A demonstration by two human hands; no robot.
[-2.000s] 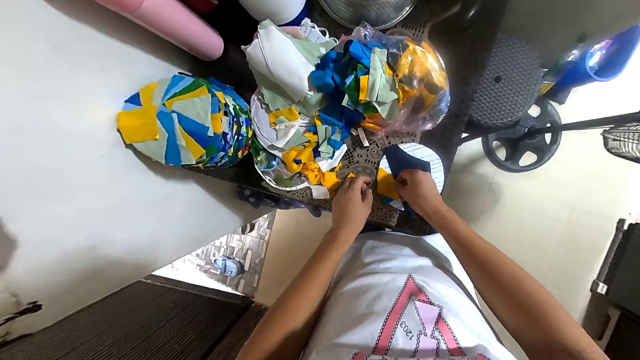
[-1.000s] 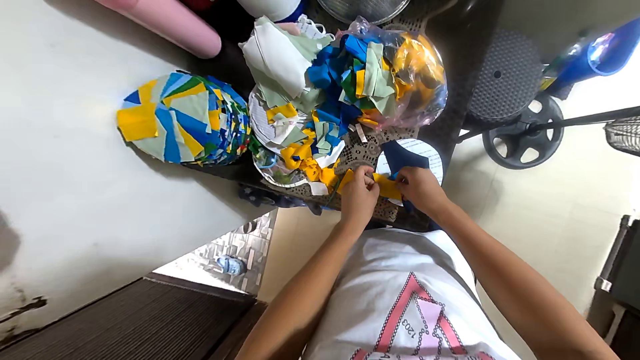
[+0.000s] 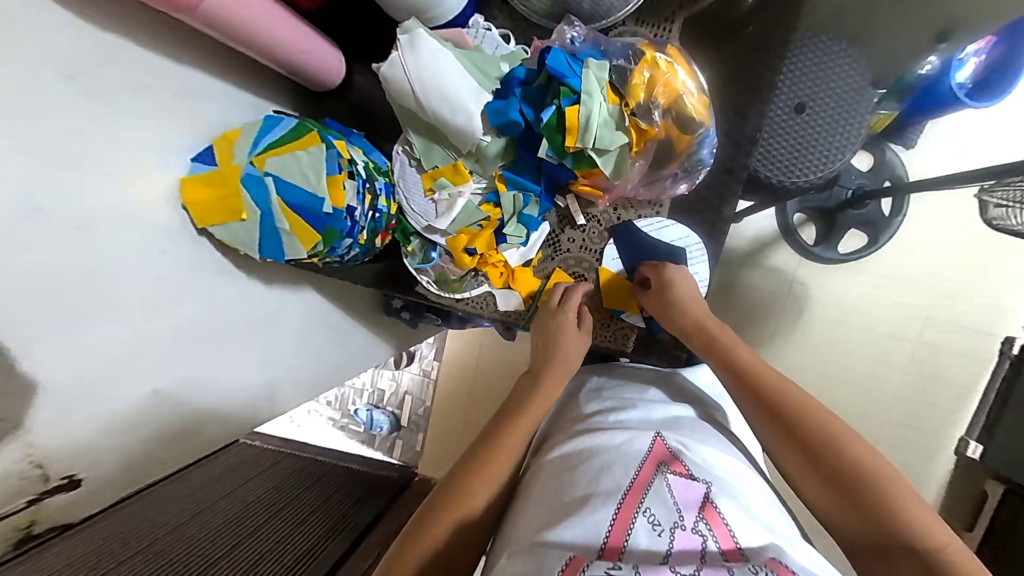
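My right hand [image 3: 672, 298] is closed on a yellow fabric piece [image 3: 616, 291] over a round printed-paper disc [image 3: 684, 240]. A dark blue fabric piece [image 3: 644, 246] lies on that disc and reaches under the hand. My left hand [image 3: 562, 324] rests at the table's near edge, its fingertips by a small yellow scrap [image 3: 558, 280]; whether it grips the scrap is unclear. To its left, yellow, green and blue fabric scraps [image 3: 480, 248] lie on round printed-paper pieces [image 3: 412, 180]. Behind them are white and pale green cloth [image 3: 440, 88], blue scraps [image 3: 520, 104] and a clear plastic bag of yellow scraps [image 3: 672, 104].
A stack of multicoloured patchwork fabric rounds [image 3: 292, 188] stands left, against the scrap pile. A pink cylinder [image 3: 272, 40] is at the upper left. The table has a brown lace cloth [image 3: 580, 244]. Right of it are a round textured black seat [image 3: 812, 112] and a black wheel [image 3: 840, 204].
My hands have moved apart; one second ago they were close together at a yellow piece. The yellow piece now shows at my right hand, over the paper disc.
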